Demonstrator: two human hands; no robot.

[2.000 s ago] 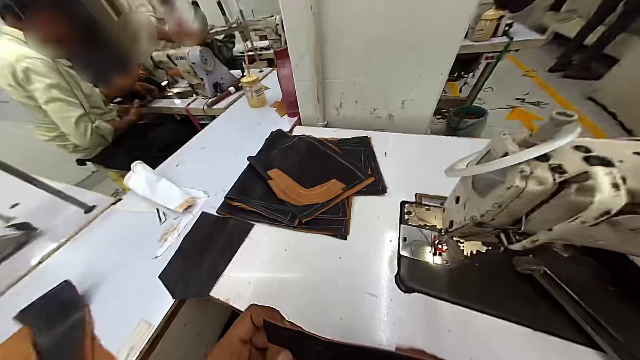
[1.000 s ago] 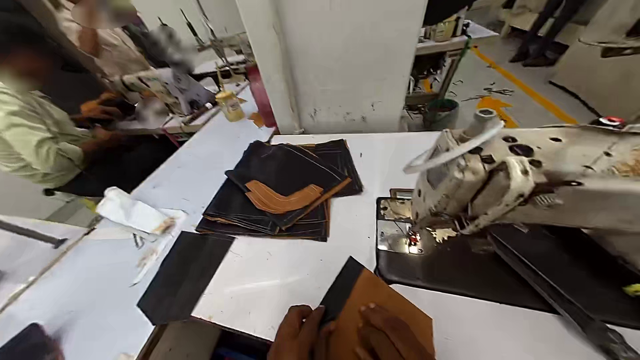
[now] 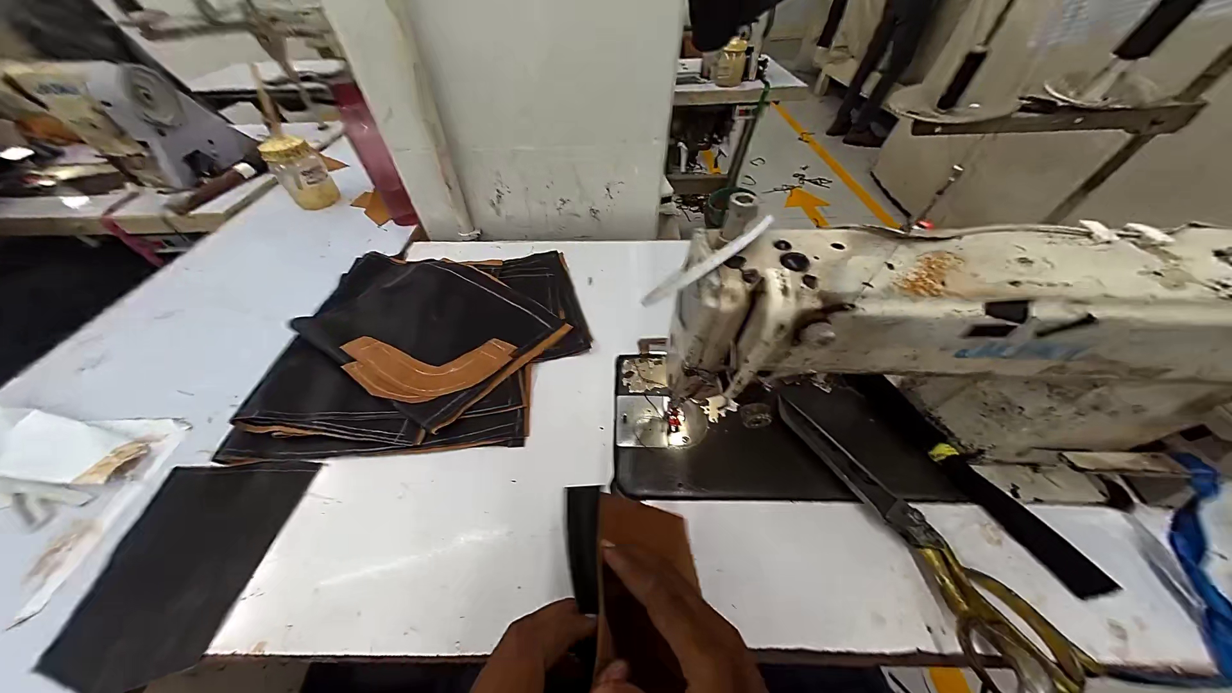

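Note:
My left hand (image 3: 539, 643) and my right hand (image 3: 679, 621) hold a folded leather piece (image 3: 647, 529) at the table's front edge. One side of it is black and the other brown. The left thumb rests against the black edge, while the right fingers lie over the brown face. Behind my hands stands a sewing machine (image 3: 924, 298) with a small light at its needle. To the left, black leather panels (image 3: 327, 385) with stitched edges lie in a pile, a curved brown leather piece (image 3: 428, 371) on top. A separate black panel (image 3: 183, 568) lies nearer to me.
Large shears (image 3: 914, 534) with yellow handles and a black strap (image 3: 1030, 539) lie right of my hands. A glue jar (image 3: 300, 173) with a brush stands at the back left, near another sewing machine (image 3: 135, 120). White scraps (image 3: 58, 452) lie at the far left. A pillar (image 3: 549, 115) rises behind the table.
The leather piece, spread with its brown face up one second ago, is now folded and more upright between my hands. The view has swung to the right.

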